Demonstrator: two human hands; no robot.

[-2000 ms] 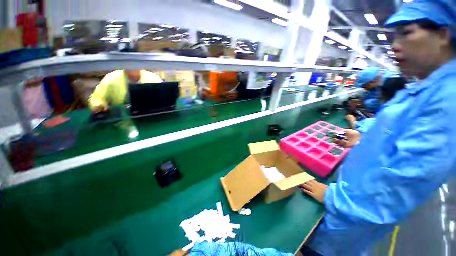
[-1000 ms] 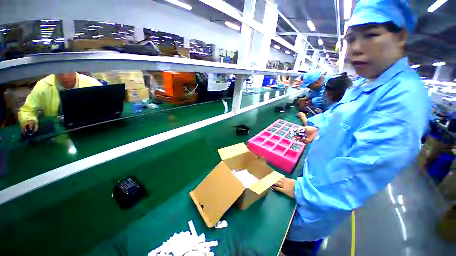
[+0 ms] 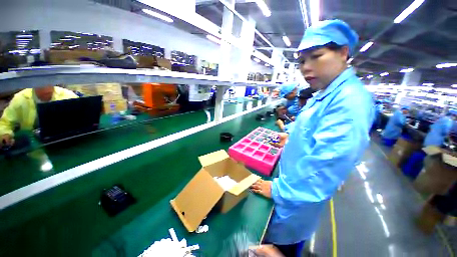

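White strips (image 3: 168, 248) lie in a loose heap at the bottom edge, partly cut off. A small open cardboard box (image 3: 193, 203) with white pieces inside stands just beyond them. A black device housing (image 3: 116, 199) lies on the green bench to the left. A blurred hand, which looks like my right hand (image 3: 266, 250), shows at the bottom edge right of the strips, mostly cut off. Whether it holds anything cannot be seen; pale blurred streaks are beside it. My left hand is not in view.
A person in a blue smock (image 3: 320, 150) stands at the bench's right edge, one hand by the box, the other over a pink divided tray (image 3: 255, 163). Another black housing (image 3: 226, 136) lies farther up. A white rail (image 3: 125, 145) crosses the bench; a laptop (image 3: 70, 118) is opposite.
The view has swung right, so bench items sit farther left. The blue sleeve at the bottom two seconds ago is gone; a blurred hand now shows at the bottom edge.
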